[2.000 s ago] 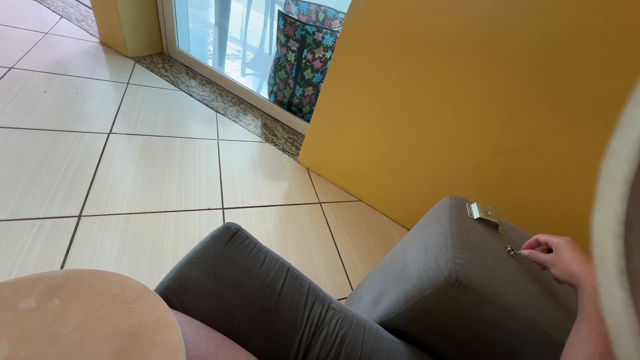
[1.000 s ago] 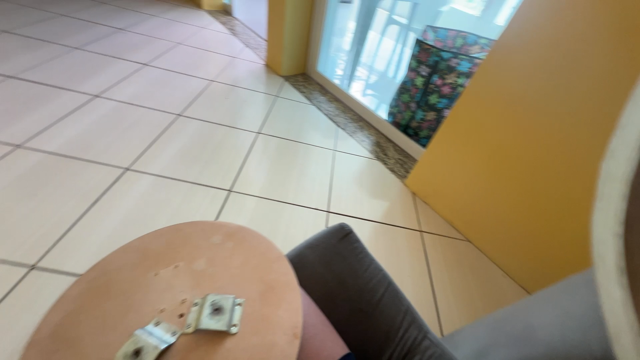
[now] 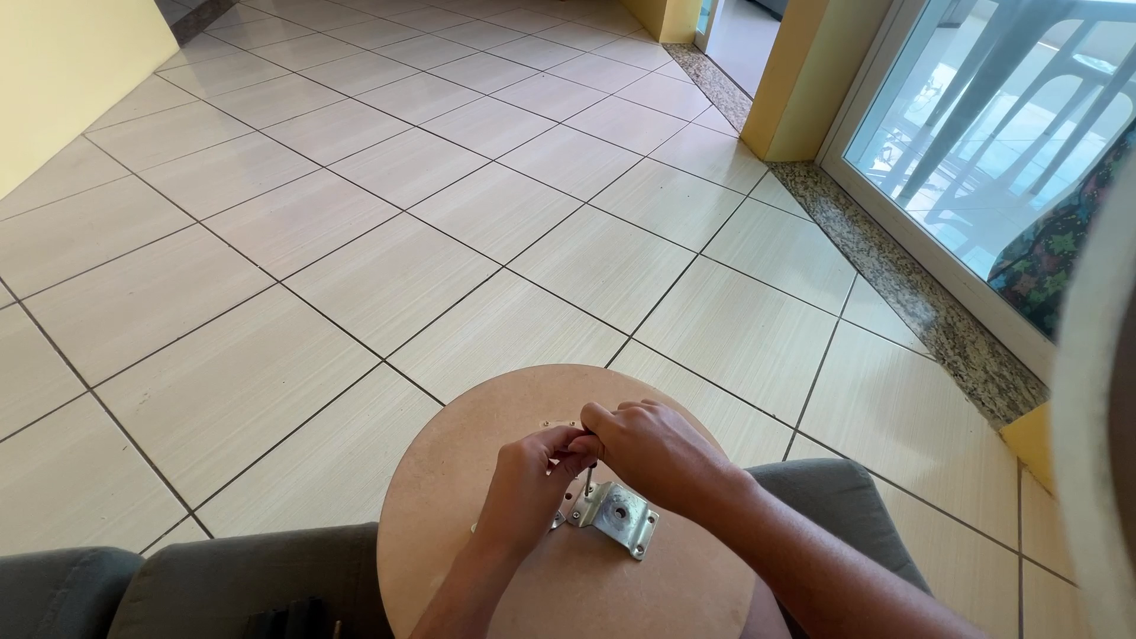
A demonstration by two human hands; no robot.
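Note:
A round wooden board (image 3: 497, 417) lies at the lower middle, with drilled holes near its centre. On it sits a bent metal bracket (image 3: 619, 515) with a hole in its raised middle. A thin metal shaft (image 3: 589, 479), likely of a screwdriver, stands upright at the bracket's upper left corner. My right hand (image 3: 643, 444) is closed around the top of this tool; its handle is hidden by the fingers. My left hand (image 3: 537, 470) touches the right one, its fingertips pinched about the shaft's upper end. Part of another metal piece (image 3: 557, 520) shows beside my left hand.
Grey upholstered seating (image 3: 257, 568) is at the lower left, with more at the right of the board. Light floor tiles (image 3: 444, 293) spread ahead. A glass door (image 3: 941, 133) with a granite sill (image 3: 887, 275) is at the right; a pale curved edge (image 3: 1087, 399) stands close by.
The view has swung left onto the board. My right hand, earlier over the grey seat by a bracket, is now above the board with the tool. My left hand has come into view.

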